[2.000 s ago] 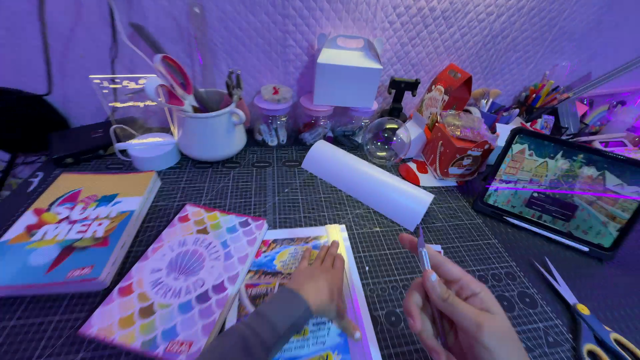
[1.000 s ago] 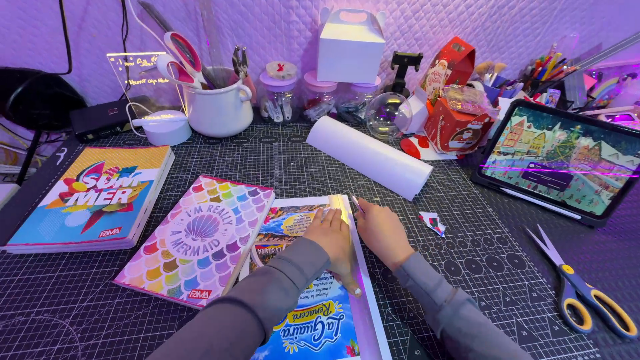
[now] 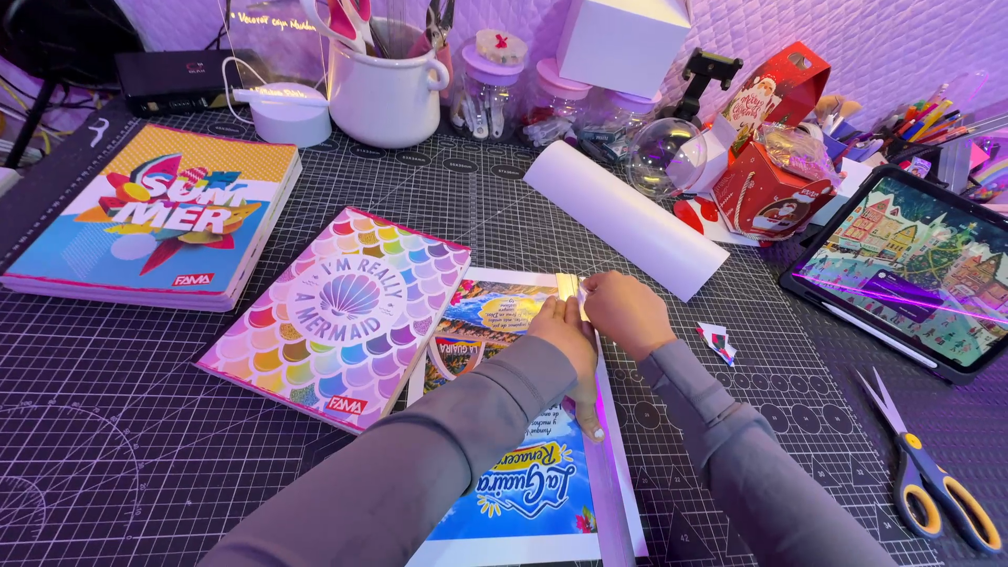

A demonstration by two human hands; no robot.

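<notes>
A metal ruler point(image 3: 613, 492) lies along the right edge of a printed sheet point(image 3: 512, 543) with a white margin. My left hand point(image 3: 567, 339) presses on the ruler, fingers toward its far end and thumb lower down. Beside the ruler's far end, my right hand point(image 3: 626, 311) is closed around a thin tool, of which little shows; its blade is hidden. Partly over the sheet's left side lies a notebook with a mermaid-scale cover point(image 3: 346, 307). Small paper scraps point(image 3: 717, 342) are right of my right hand.
Open scissors point(image 3: 917, 465) lie at right below a tablet point(image 3: 906, 260). A curled white sheet point(image 3: 626, 220) rests behind my hands. Stacked notebooks point(image 3: 157, 213) are at left. A white enamel pot point(image 3: 383, 98), lidded jars point(image 3: 484, 90) and red boxes point(image 3: 768, 189) line the back of the cutting mat.
My right hand, raised with a craft knife two seconds ago, has come down beside the ruler. My left hand remains on the ruler and sheet. The view is closer.
</notes>
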